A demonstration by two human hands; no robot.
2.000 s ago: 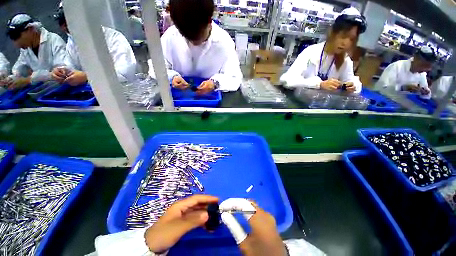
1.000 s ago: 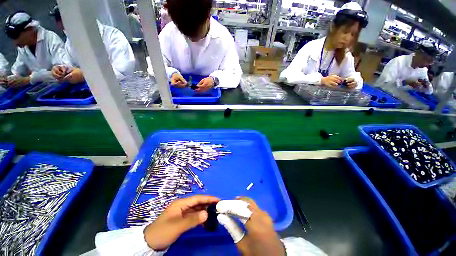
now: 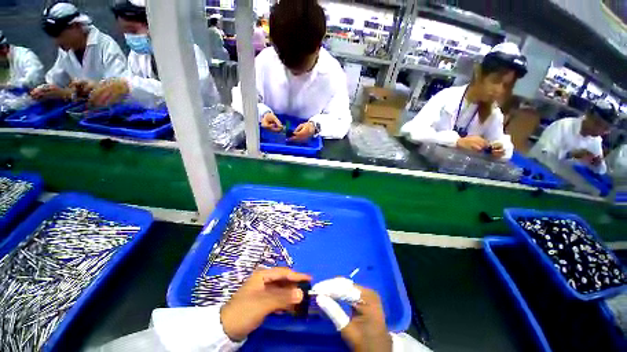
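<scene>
A short black fitting (image 3: 303, 297) is held over the near part of the blue work tray (image 3: 401, 302). My left hand (image 3: 258, 302), bare, grips it between thumb and fingers. My right hand (image 3: 350, 309), with white finger cots, has its fingertips at the fitting's right side, around a small pale tip. How much of a rod is between them is hidden. Silver rods (image 3: 240, 254) lie heaped in the left half of the tray. A small pale pin (image 3: 354, 273) lies alone on the tray floor.
Rod-filled blue tray (image 3: 143, 218) at left; blue tray of black-and-pale parts (image 3: 512, 218) stacked over another tray at right. Green conveyor (image 3: 309, 180) crosses beyond, with small dark parts. A white post (image 3: 184, 117) rises behind the work tray. People in white coats sit opposite.
The view has tilted and turned left. The rod seen between my hands two seconds ago is now mostly hidden, with a pale tip showing. Dark parts on the belt have moved right.
</scene>
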